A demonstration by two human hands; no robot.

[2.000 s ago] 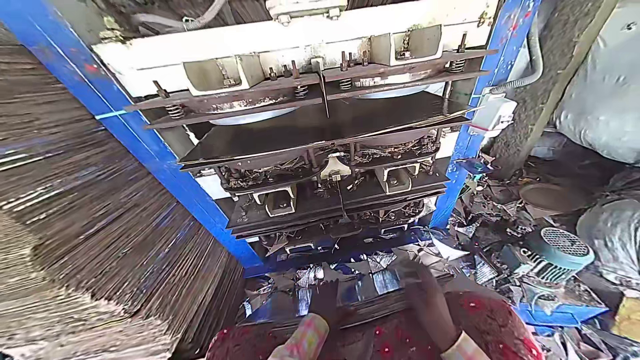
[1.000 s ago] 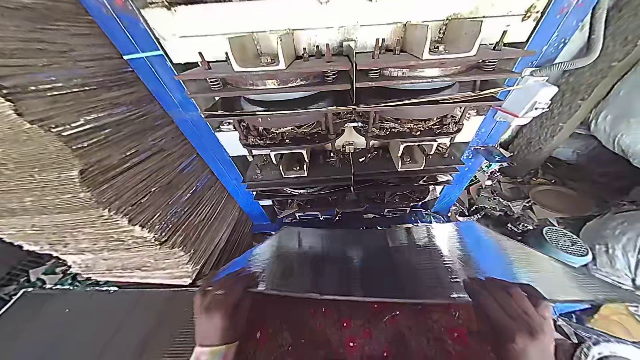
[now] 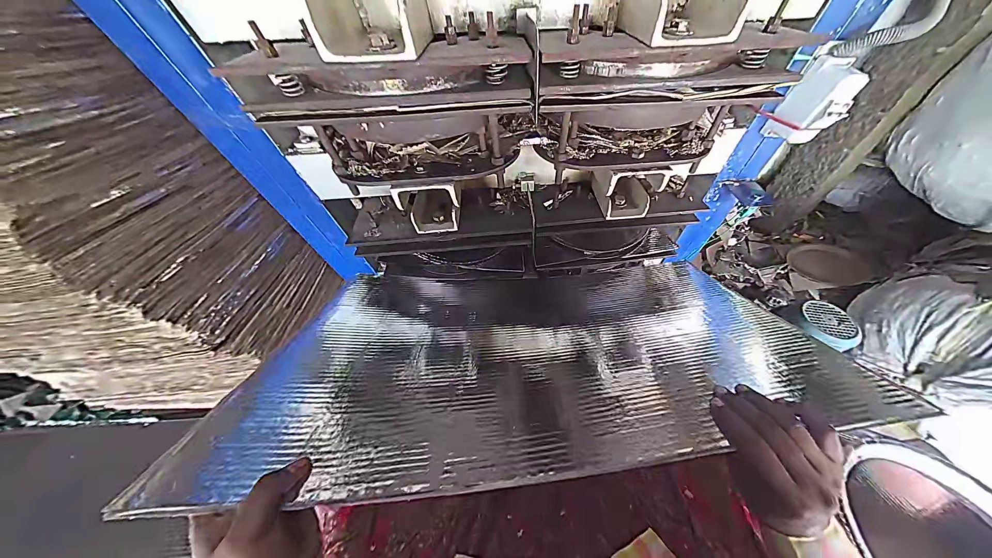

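A shiny silver ribbed sheet (image 3: 496,387), like foil-faced corrugated board, spans the lower middle of the view. At its near left edge my left hand (image 3: 267,511) grips it, thumb on top and fingers underneath, hidden. My right hand (image 3: 783,461) lies with its fingers on the sheet's near right edge; whether the thumb is under it cannot be seen. The sheet's far edge meets the lowest level of a press machine (image 3: 527,225) with stacked dark metal plates, springs and bolts between blue uprights (image 3: 232,139).
A tall stack of brown sheets (image 3: 147,201) stands at the left, above a dark flat surface (image 3: 77,480). At right are a teal motor with a round grille (image 3: 831,324), scraps, large pale sacks (image 3: 942,139) and a white-rimmed round object (image 3: 922,496).
Two seconds ago my hands were over scraps at the machine's foot. The silver sheet has since come into view between my hands, and its far edge now reaches the machine. The view has moved closer.
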